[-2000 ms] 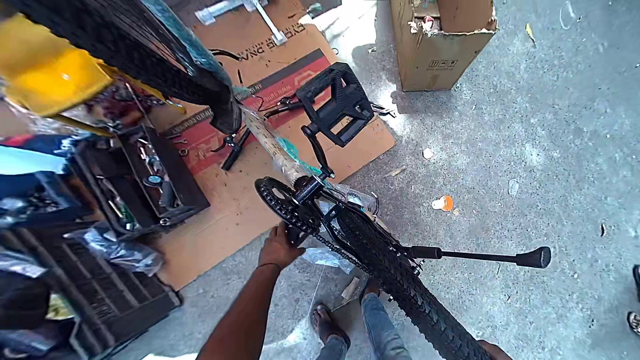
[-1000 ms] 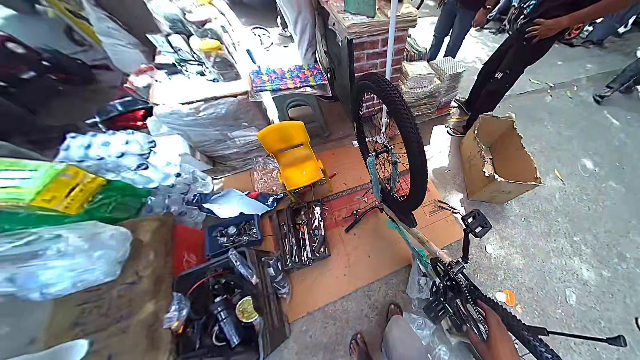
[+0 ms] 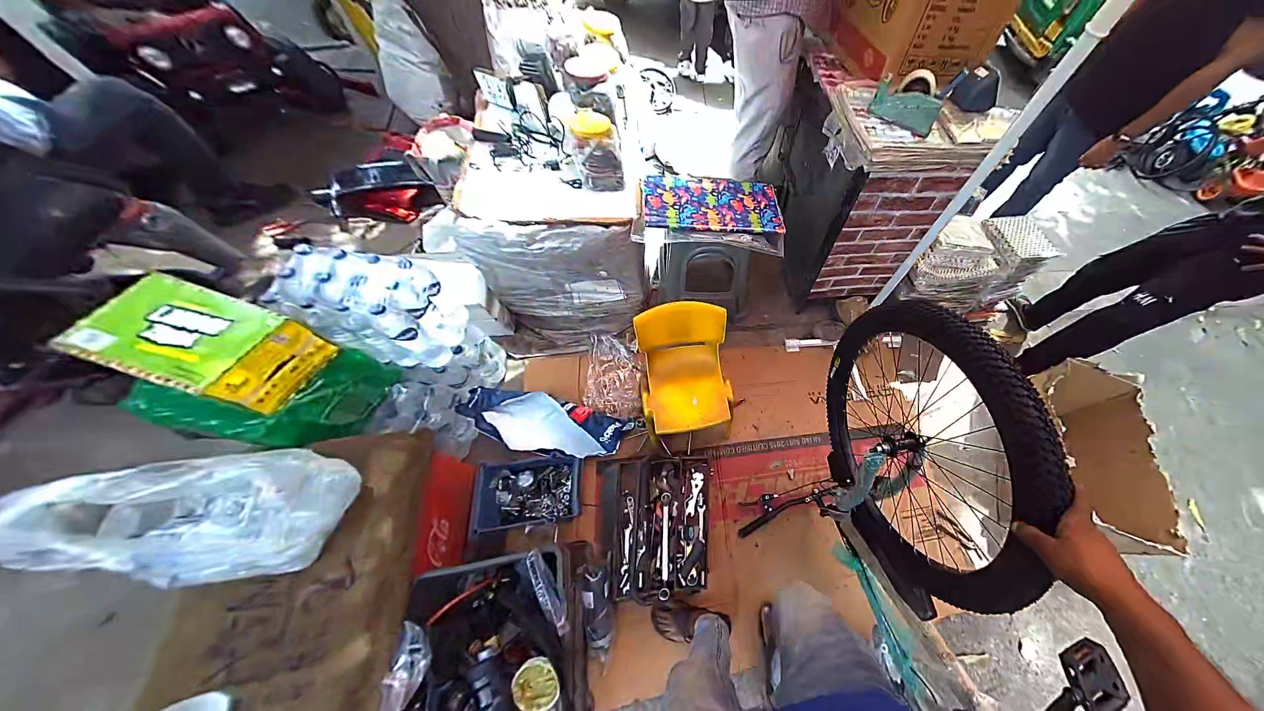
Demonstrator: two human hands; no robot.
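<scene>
A bicycle wheel with a knobbly black tyre stands on the right, up in the air at the end of an upturned bicycle. My right hand rests on the tyre's lower right side, fingers around its edge. The frame, partly wrapped in green plastic, runs down toward the bottom edge. A handlebar grip and brake lever lie left of the wheel, over the cardboard. One black pedal shows at the lower right. My left hand is out of view.
A tool tray with spanners, a blue bin of small parts and a yellow child's chair are left of the bicycle. An open cardboard box stands behind the wheel. Several people are around the edges.
The view has swung to the left and up. My right hand, near the chain and crank a second ago, is now at the wheel's tyre.
</scene>
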